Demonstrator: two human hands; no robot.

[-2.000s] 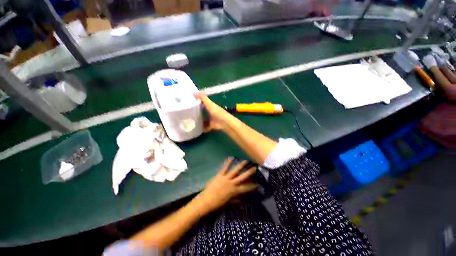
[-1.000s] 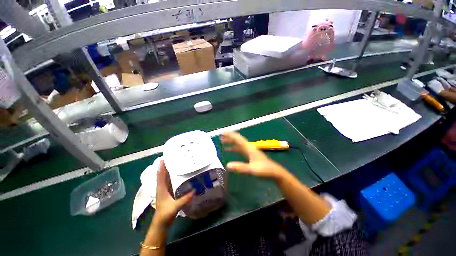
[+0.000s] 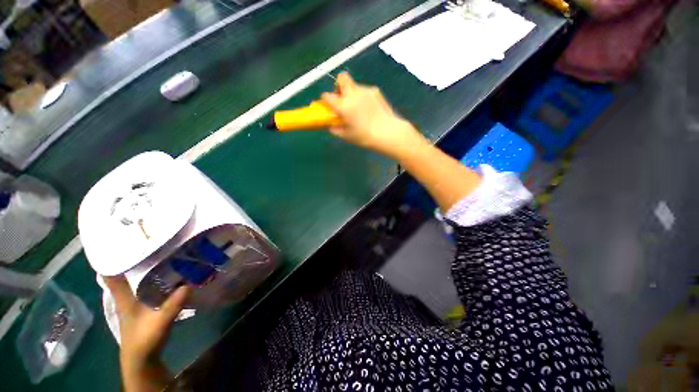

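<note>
The white appliance housing (image 3: 218, 203) stands at the lower left with its round base plate (image 3: 138, 210) on top and its open side, with a blue part (image 3: 198, 260) inside, facing me. My left hand (image 3: 146, 318) grips its near left edge. My right hand (image 3: 360, 115) holds the electric screwdriver (image 3: 306, 117) by its orange-yellow grip above the green bench (image 3: 306, 191), black nose pointing left, away from the housing. A bit of the white cloth (image 3: 109, 310) shows behind the housing's left side.
A clear screw bin (image 3: 38, 329) with screws sits at the lower left. A white oval piece (image 3: 180, 86) and another white housing (image 3: 27, 218) are on the belt. A white sheet (image 3: 460, 42) lies at the upper right. A blue stool (image 3: 500, 149) stands beyond the bench edge.
My right hand has moved right and picked up the screwdriver. My left hand stays on the housing, earlier turned upright with its open side towards me. The view has swung right and down.
</note>
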